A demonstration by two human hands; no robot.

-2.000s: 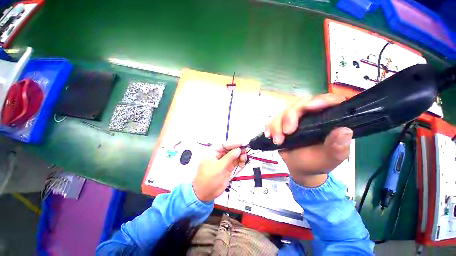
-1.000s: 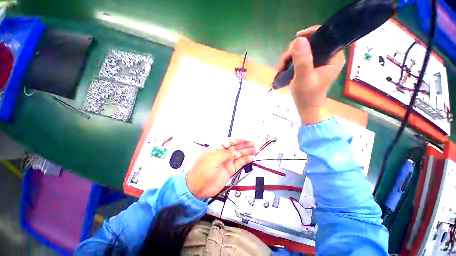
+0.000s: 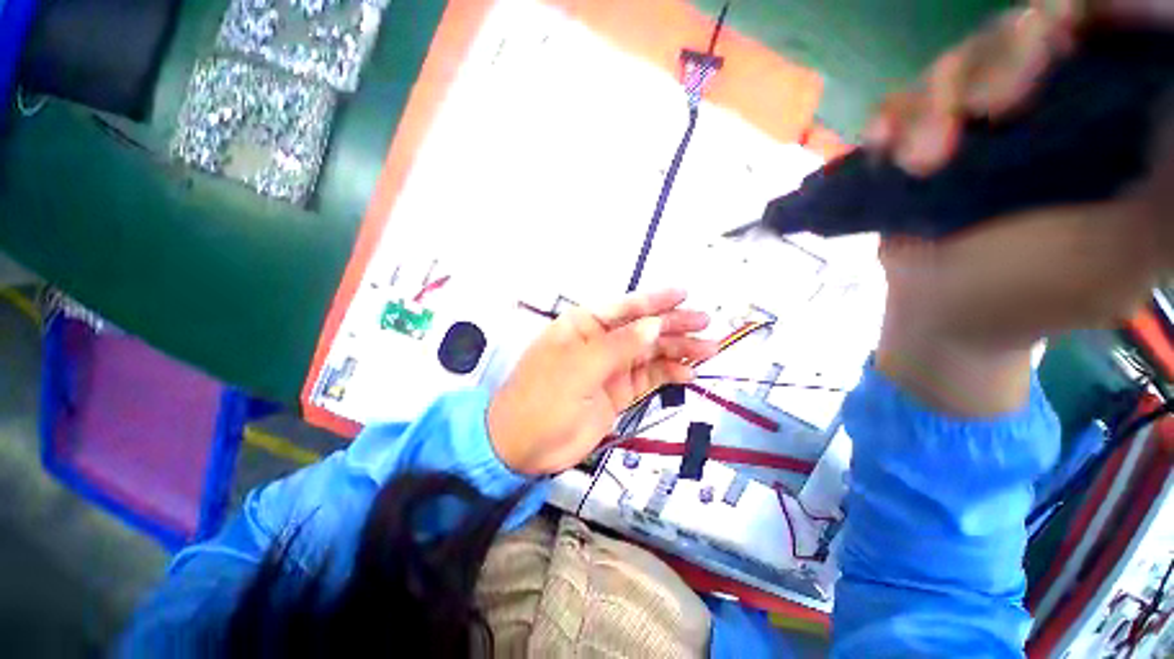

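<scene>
The white panel back plate [image 3: 515, 167] lies in front of me on an orange-red frame. My right hand [image 3: 991, 193] is shut on a thick black electric screwdriver [image 3: 978, 148], blurred, its thin bit pointing left above the plate. My left hand [image 3: 599, 380] is palm up with fingers apart, over the plate's wires; I cannot tell whether a tiny screw lies in it. A dark display cable [image 3: 663, 200] runs to a connector at the far edge. Red wires [image 3: 747, 454] with black tape [image 3: 697, 451] cross the near part.
Two trays of silver screws [image 3: 251, 126] and a dark flat sheet [image 3: 97, 52] lie at upper left. A pink-lined blue bin [image 3: 142, 412] stands at lower left. Part of another panel [image 3: 1139, 592] shows at lower right. Dark hair hangs over my left sleeve.
My right hand and the screwdriver rose from my left fingers, moved away and now appear larger. My left fingers opened from a pinch. The view has shifted closer over the plate.
</scene>
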